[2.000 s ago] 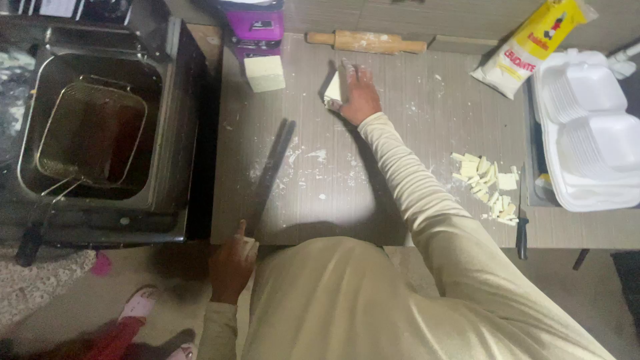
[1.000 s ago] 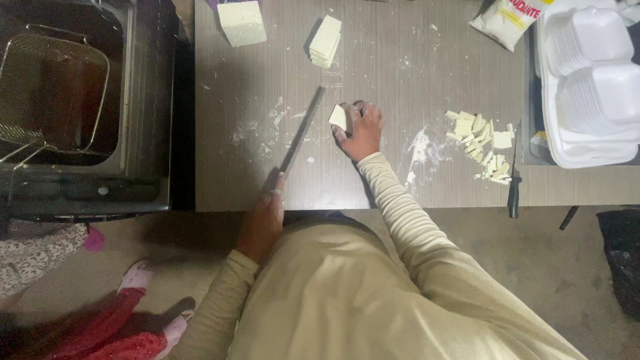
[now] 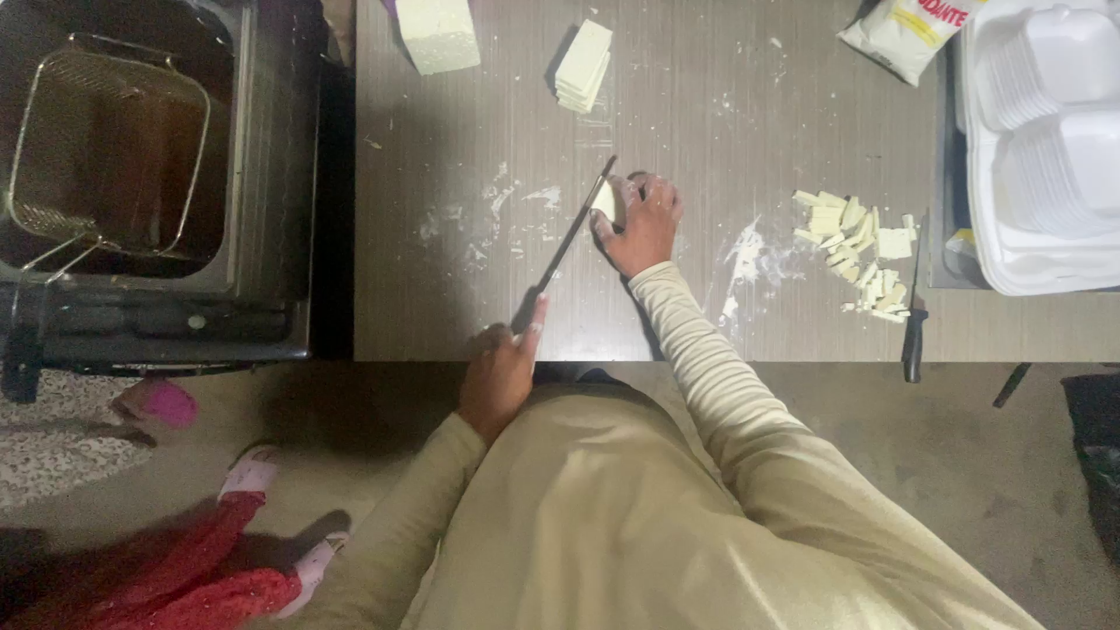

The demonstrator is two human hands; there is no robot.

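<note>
My left hand [image 3: 499,372] grips the handle of a long knife [image 3: 573,236], its thin blade slanting up and right over the table. At the blade's tip end, my right hand [image 3: 643,223] holds a small white block of what looks like cheese [image 3: 606,201], the blade close against its left side. Farther back lies a stack of white slices [image 3: 584,66], and left of it a bigger white block [image 3: 438,35]. Cut white sticks [image 3: 844,232] are heaped on the right, beside a second knife [image 3: 913,337] with a black handle.
A fryer with a wire basket [image 3: 109,149] stands left of the table [image 3: 455,324]. White foam containers [image 3: 1041,254] and a plastic flour bag [image 3: 906,35] are at the right. White powder marks the tabletop. Another person's legs in red [image 3: 219,542] show at lower left.
My right hand has come from the far part of the table toward me with the small block, leaving the stack of slices behind. The knife's blade now reaches the block. The view has shifted.
</note>
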